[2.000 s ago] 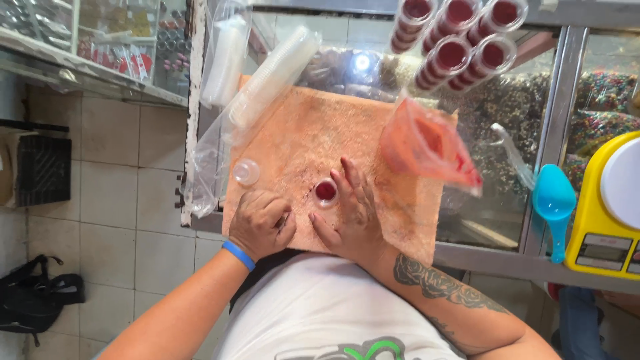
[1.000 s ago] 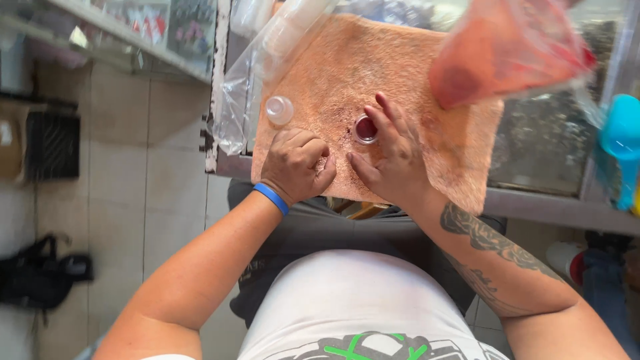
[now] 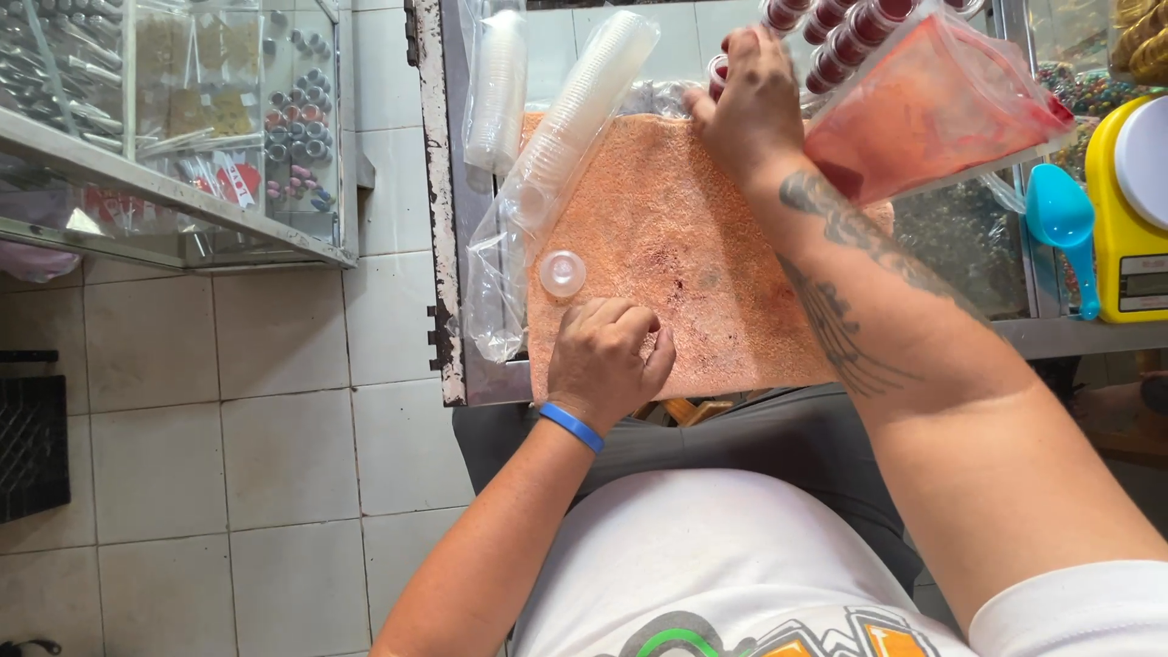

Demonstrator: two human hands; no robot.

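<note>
My right hand [image 3: 753,100] is at the back edge of the orange towel [image 3: 630,210], with its fingers around a small clear cup of dark red contents [image 3: 718,75]. Beside it stand stacks of similar filled cups [image 3: 844,46]. My left hand [image 3: 610,351], fingers curled, rests on the towel's front left part; whether it holds something is hidden. Just above it lies an empty clear plastic cup or lid [image 3: 562,274]. A clear bag with red contents [image 3: 931,109] stands right of my right forearm.
Sleeves of nested clear plastic cups or lids [image 3: 584,100] lie along the left side. A turquoise scoop [image 3: 1058,205] and a yellow scale [image 3: 1127,265] are at the right. A glass display case [image 3: 301,210] stands at the far left. The table has a metal edge [image 3: 497,383].
My right hand has moved from the towel's middle to the stacks at the back, and the red-filled cup that was beside it there has left that spot. My left hand stays near the front left.
</note>
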